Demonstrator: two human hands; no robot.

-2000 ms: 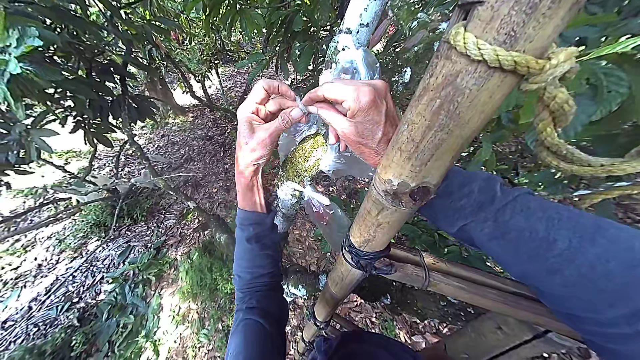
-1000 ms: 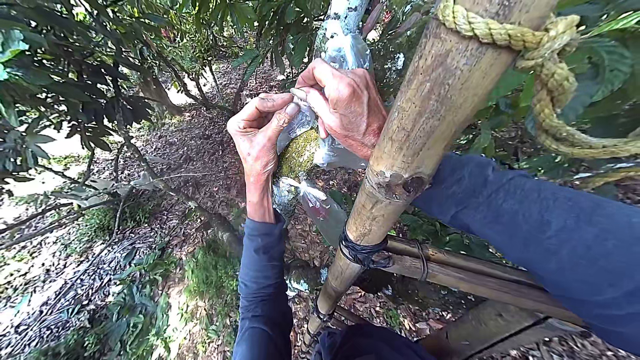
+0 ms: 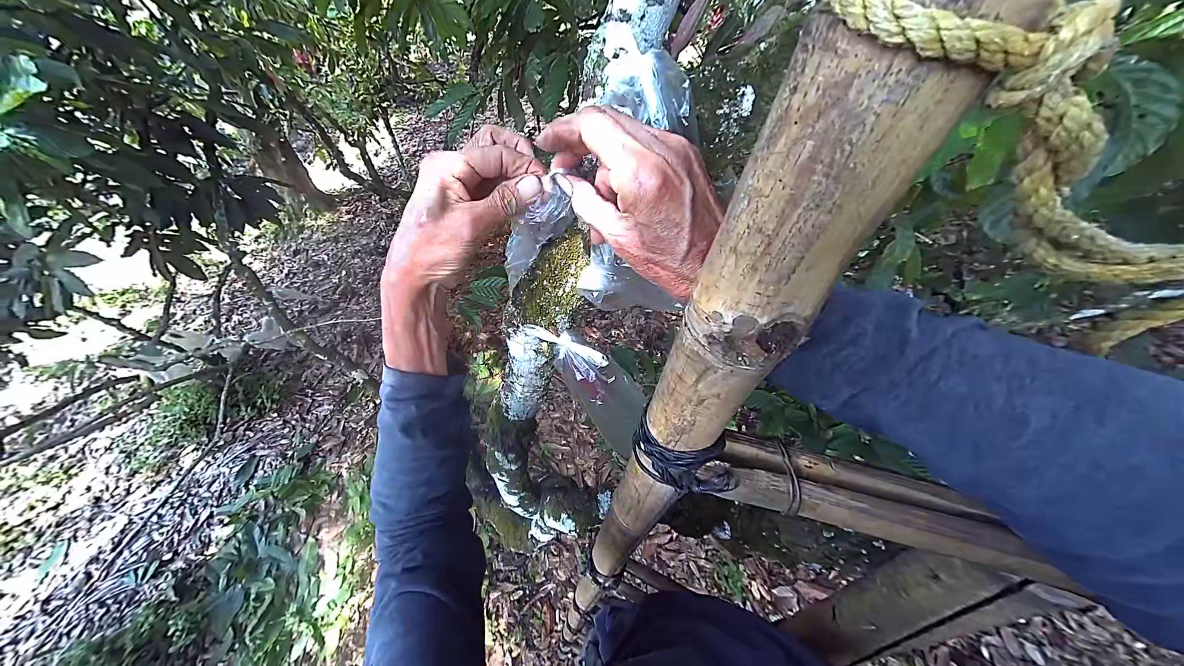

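My left hand (image 3: 453, 217) and my right hand (image 3: 647, 194) meet fingertip to fingertip above a mossy tree branch (image 3: 552, 277), pinching the gathered edge of a clear plastic bag (image 3: 538, 227) between them. More clear plastic (image 3: 652, 88) wraps the whitish branch beyond my right hand. Lower down, a white tie (image 3: 546, 335) goes around the branch and gathers the neck of another plastic bag (image 3: 606, 402), which hangs to its right with something reddish near its top. What lies inside the pinched bag cannot be made out.
A thick bamboo pole (image 3: 786, 203) slants up just right of my hands, with yellow rope (image 3: 1059, 120) knotted at its top and black binding (image 3: 675, 458) lower down. Horizontal bamboo rails (image 3: 879, 513) run right from it. Leafy branches (image 3: 120, 129) stand at left, over leaf-littered ground (image 3: 250, 342).
Both hands stay at the bag's edge; the fingers have shifted slightly while pinching the plastic.
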